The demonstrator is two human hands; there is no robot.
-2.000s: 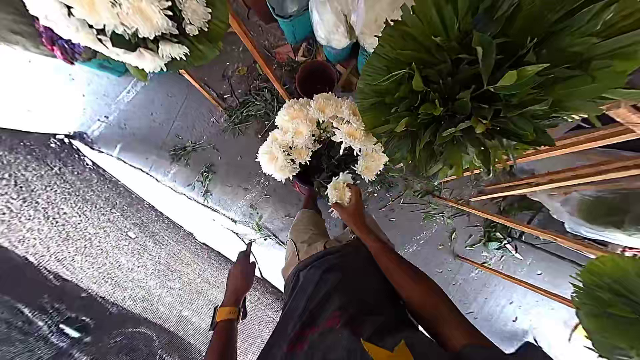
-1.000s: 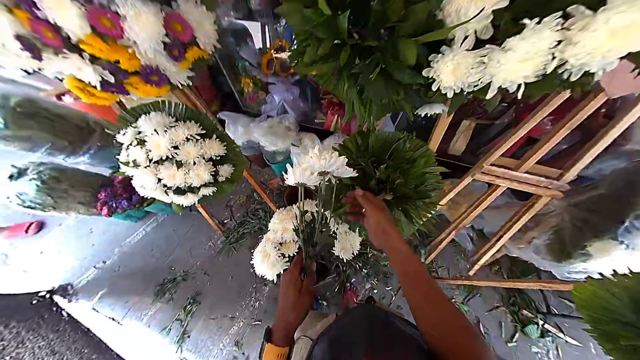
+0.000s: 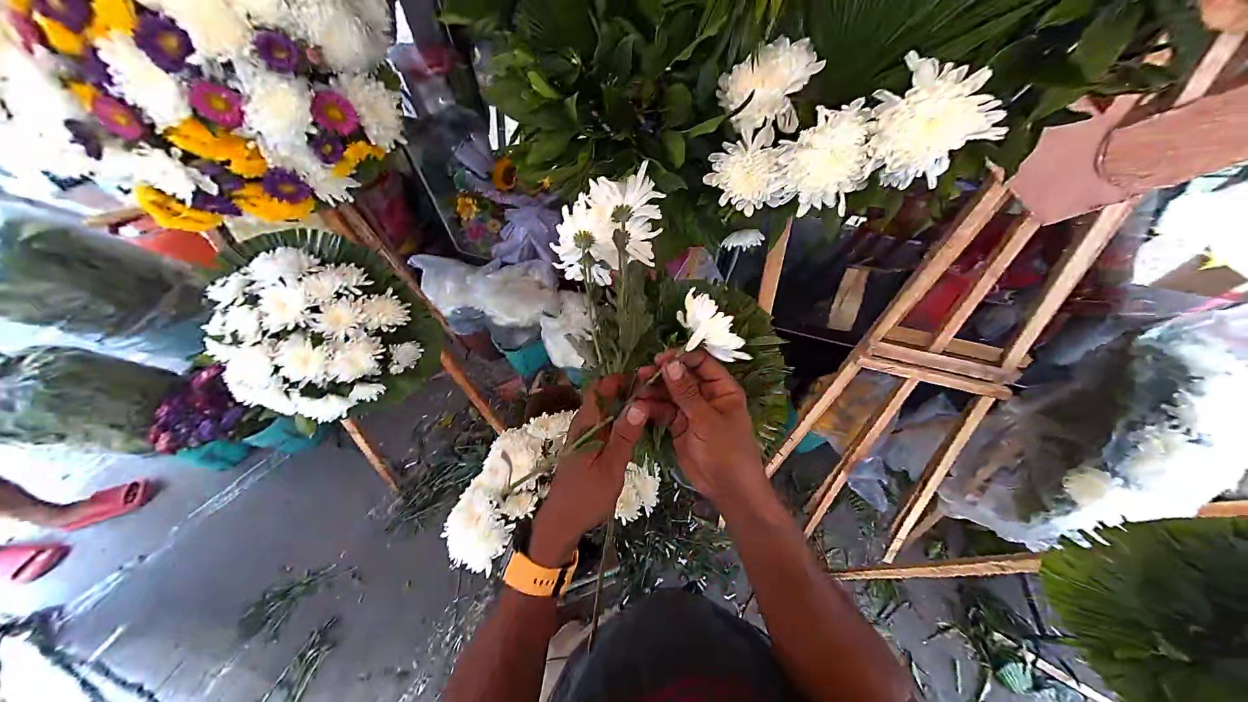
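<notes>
Near the middle of the head view, my left hand [image 3: 590, 463], with a yellow watch band at the wrist, grips the green stems of several white chrysanthemums [image 3: 609, 226] that stand upright above it. Beside it, my right hand [image 3: 704, 409] pinches the stem of a single white chrysanthemum [image 3: 712, 327] just below its bloom. The fingertips of both hands meet around this stem, which slants down across my left hand. Below and behind my hands is a cluster of white chrysanthemums [image 3: 487, 492], partly hidden by my left forearm.
A round white flower arrangement [image 3: 307, 331] and a mixed-colour one [image 3: 224, 107] stand at left on wooden legs. At right are wooden easel frames [image 3: 936, 361] and plastic-wrapped flowers [image 3: 1121, 439]. Cut leaves [image 3: 292, 595] litter the pavement. A person's feet in red sandals [image 3: 112, 504] show at far left.
The view has swung upward and left. My left hand held a dark tool two seconds ago and now holds stems. My right hand has come in beside it, now with a single chrysanthemum.
</notes>
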